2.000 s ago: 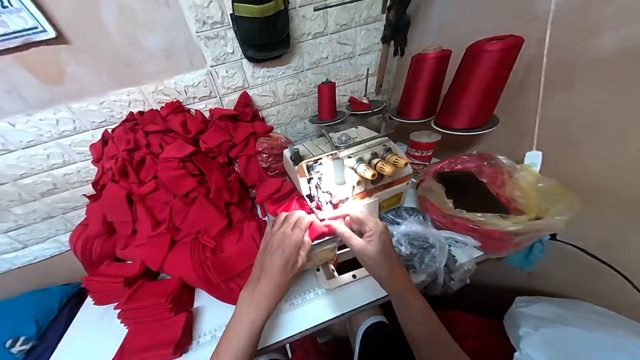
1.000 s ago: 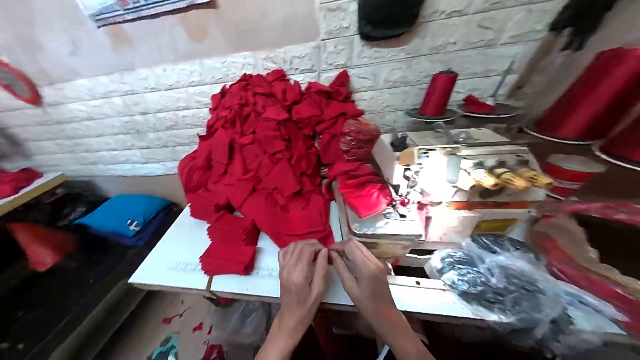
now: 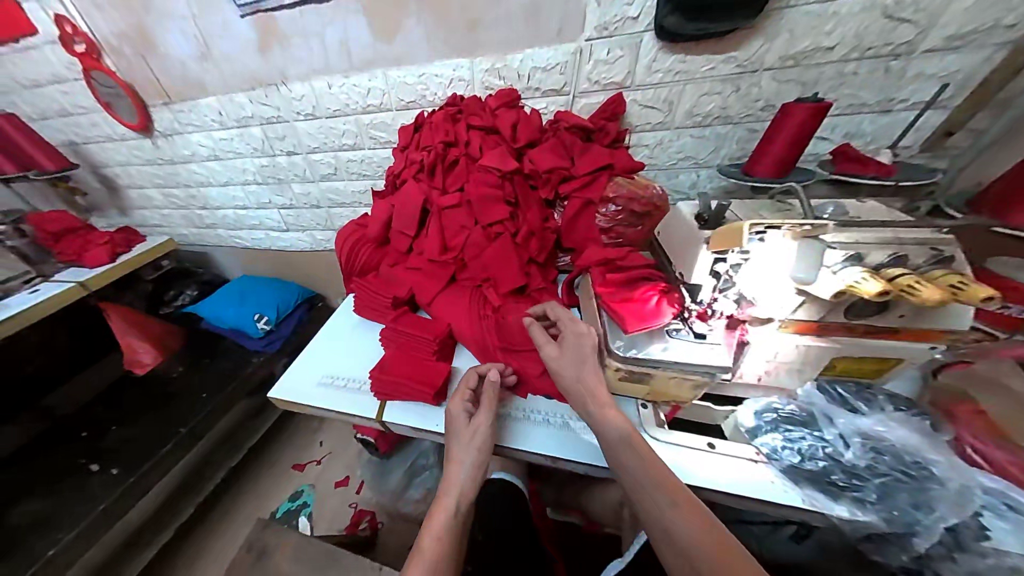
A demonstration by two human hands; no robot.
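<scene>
Both hands are over the front of a large heap of red fabric pieces (image 3: pixel 488 200). My left hand (image 3: pixel 478 400) hovers at the table's front edge, thumb and fingertips close together; whether it pinches anything is unclear. My right hand (image 3: pixel 566 356) rests on or just above layered red cloth (image 3: pixel 492 320), its thumb and fingers curled; a hold on the cloth cannot be made out. Left of my hands lie neat stacks of red pieces (image 3: pixel 412 376). To the right stands a lit overlock sewing machine (image 3: pixel 800 280) with a red piece (image 3: pixel 632 296) lying on its bed.
Clear plastic bags with dark contents (image 3: pixel 848 448) lie at the machine's front right. A red thread cone (image 3: pixel 788 140) stands behind it. Left of the white table (image 3: pixel 320 384) are a blue cushion-like bundle (image 3: pixel 252 304) and another table. Red scraps lie on the floor.
My hands have left the machine's needle area, met at the table's front edge, then moved apart, the right one onto the cloth. The view has swung left.
</scene>
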